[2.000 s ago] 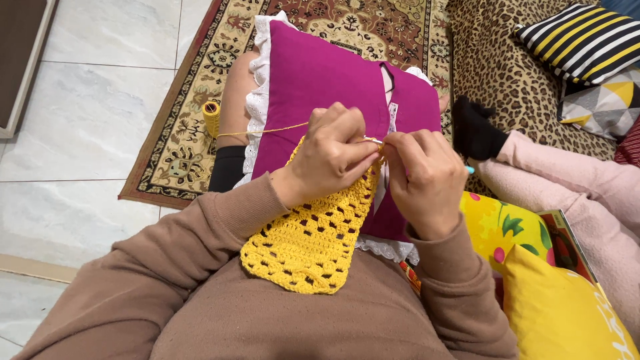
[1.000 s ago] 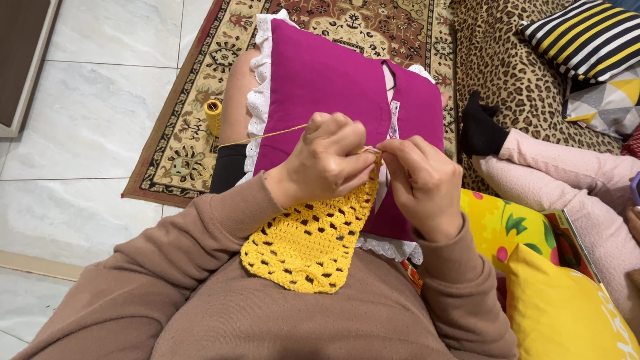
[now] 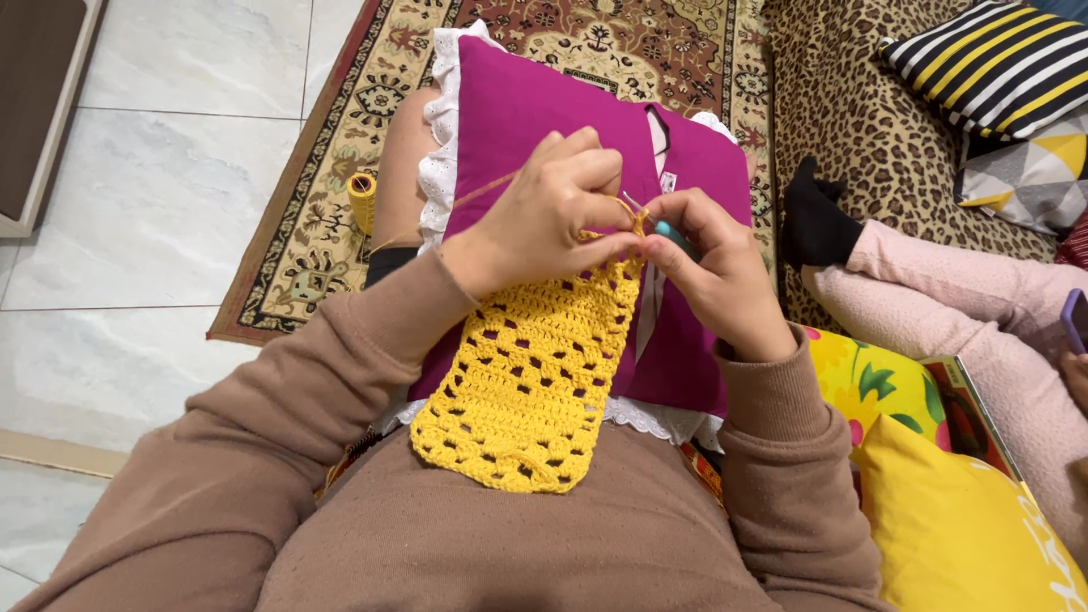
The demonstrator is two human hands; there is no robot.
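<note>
My left hand (image 3: 557, 208) pinches the top edge of a yellow crochet piece (image 3: 527, 382), with the yarn running over its fingers. In my right hand (image 3: 714, 263) is a crochet hook (image 3: 671, 234) with a teal handle; its metal tip lies at the top right corner of the piece, close to my left fingertips. The piece hangs down over a magenta cushion (image 3: 544, 110) with white lace trim and onto my brown top. From my left hand the yarn leads left toward a yellow yarn spool (image 3: 362, 204) beside my leg.
A patterned rug (image 3: 297, 212) lies under the cushion, beside floor tiles (image 3: 170, 204). At the right are a leopard-print cover (image 3: 867, 110), a striped cushion (image 3: 994, 68), a yellow cushion (image 3: 952, 527) and a floral cushion (image 3: 875, 382). Another person's legs (image 3: 960, 297) stretch there, a purple-cased phone (image 3: 1076, 319) near them.
The hook's teal handle and metal tip now show between my hands, with my right fingers slightly apart from my left. At the right edge, the other person's hand and phone have come into view.
</note>
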